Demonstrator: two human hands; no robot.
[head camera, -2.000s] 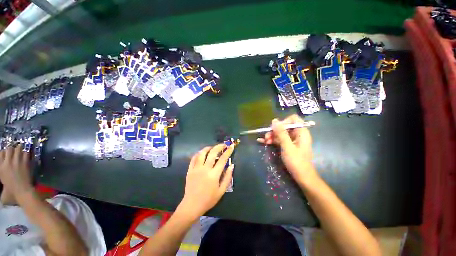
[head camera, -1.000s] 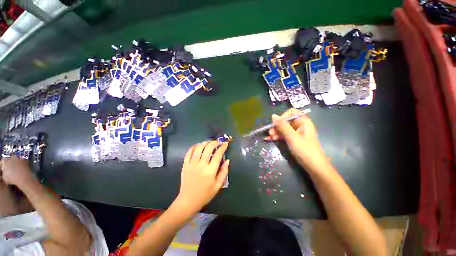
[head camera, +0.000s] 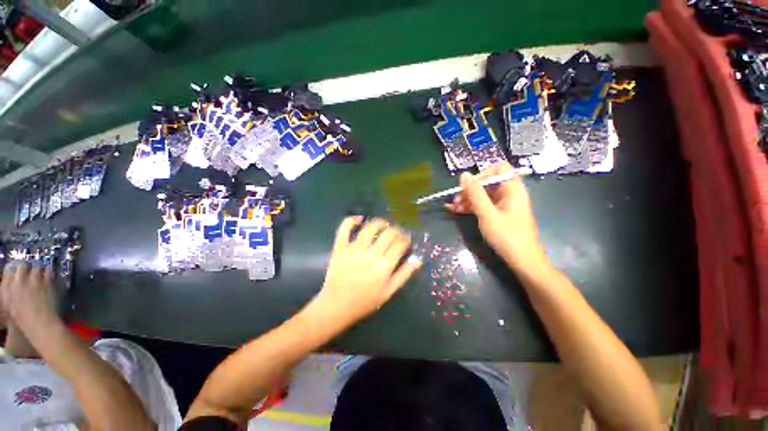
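Note:
My left hand (head camera: 366, 263) is palm down on the bench, fingers curled over a circuit board. The board is almost wholly hidden; a dark part (head camera: 359, 222) shows at the fingertips and a small pale bit at the thumb tip. My right hand (head camera: 498, 210) holds a slim white pointed tool (head camera: 450, 194) between thumb and fingers. Its tip is over the yellow-green film square (head camera: 406, 190), which lies flat beyond my left hand. Small red, pink and white specks (head camera: 450, 286) are scattered between my hands.
Fanned board piles lie at upper left (head camera: 244, 135), middle left (head camera: 221, 236) and upper right (head camera: 547, 118). A red tray (head camera: 716, 194) stands at the right edge. A co-worker's hand (head camera: 29, 295) is at far left by more boards. A pale strip (head camera: 379, 82) edges the bench.
My left hand has turned and moved slightly right and up; the board's silver end beside it no longer shows. The tool tip has moved up onto the yellow film. The camera view has shifted slightly.

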